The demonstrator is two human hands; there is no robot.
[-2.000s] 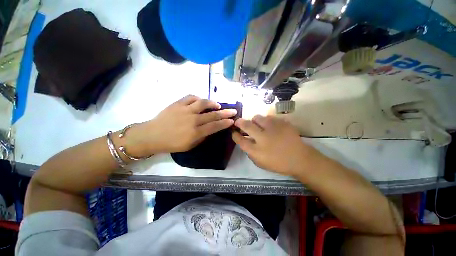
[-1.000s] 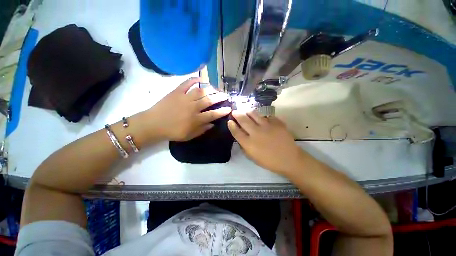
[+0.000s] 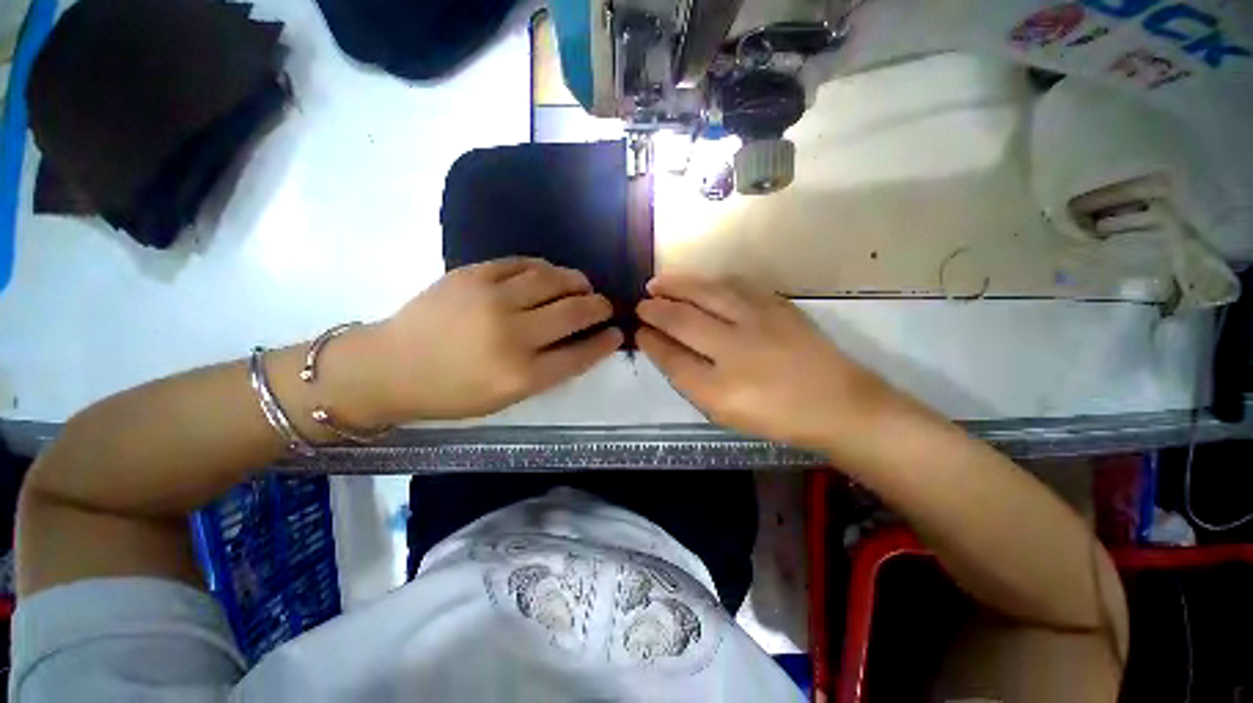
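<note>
A black fabric piece (image 3: 529, 206) lies flat on the bed, its right edge under the presser foot (image 3: 636, 151) in the bright lamp light. My left hand (image 3: 515, 337) rests on its near end, with the fingertips pressing the cloth by the right edge. My right hand (image 3: 728, 350) has its fingertips at the same near right corner, close to the left fingertips, holding the edge. The rounded far left corner of the piece shows uncovered. The needle itself is hard to make out in the glare.
A ragged pile of brownish-black cut pieces (image 3: 151, 110) lies at the far left. A smooth black piece (image 3: 419, 30) lies behind the work. The sewing machine (image 3: 879, 179) fills the right. A measuring tape (image 3: 550, 455) runs along the front edge. A blue basket (image 3: 275, 563) is below.
The fabric now extends away from me past the foot, and my hands are at its near end. The blue guard has left the view as the camera view shifted.
</note>
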